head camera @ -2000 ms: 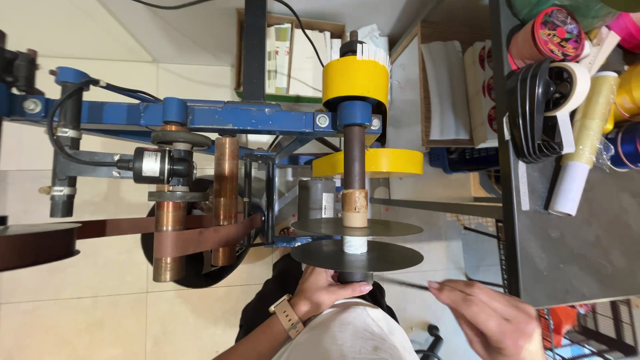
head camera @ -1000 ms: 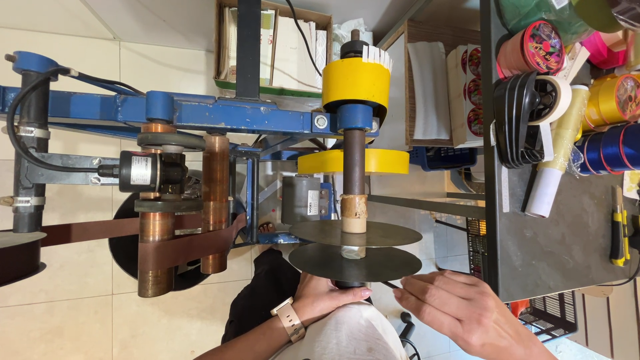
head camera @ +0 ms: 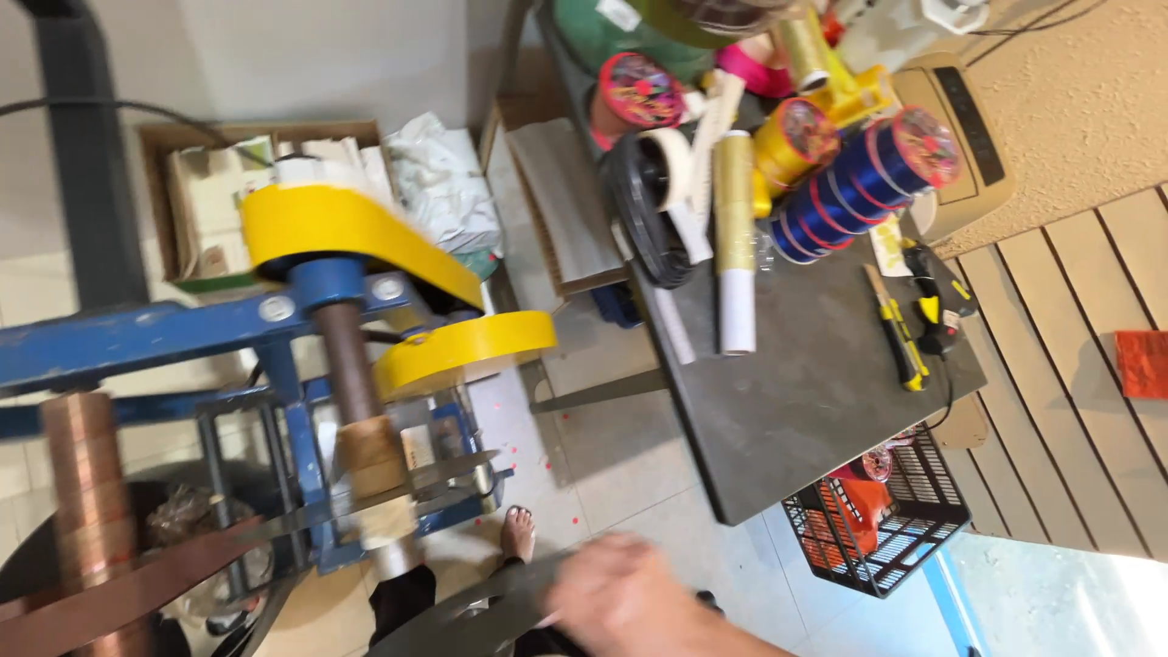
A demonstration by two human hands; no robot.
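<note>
My right hand (head camera: 616,584), blurred, grips the edge of a dark round disc (head camera: 484,602) at the bottom centre. This disc is apart from the shaft (head camera: 349,360) of the blue winding machine. The shaft carries brown tape (head camera: 370,456) and a pale wrapped section (head camera: 387,522), and ends in a bare metal tip (head camera: 397,557). A second dark disc (head camera: 452,470) remains around the shaft, seen nearly edge-on. At the lower left a brown ribbon (head camera: 182,575) runs past a copper-coloured roller (head camera: 91,511). My left hand is out of view.
Yellow belt guards (head camera: 465,351) stand by the blue frame (head camera: 146,342). The dark table (head camera: 776,411) at the right holds ribbon spools (head camera: 844,196), a film roll (head camera: 735,242) and a yellow-black cutter (head camera: 899,333). A black basket (head camera: 881,520) sits below its edge; boxes stand behind.
The front disc has come off the shaft, with my right hand now at its edge. My left hand, earlier at the shaft end, has left the view. The view has swung right.
</note>
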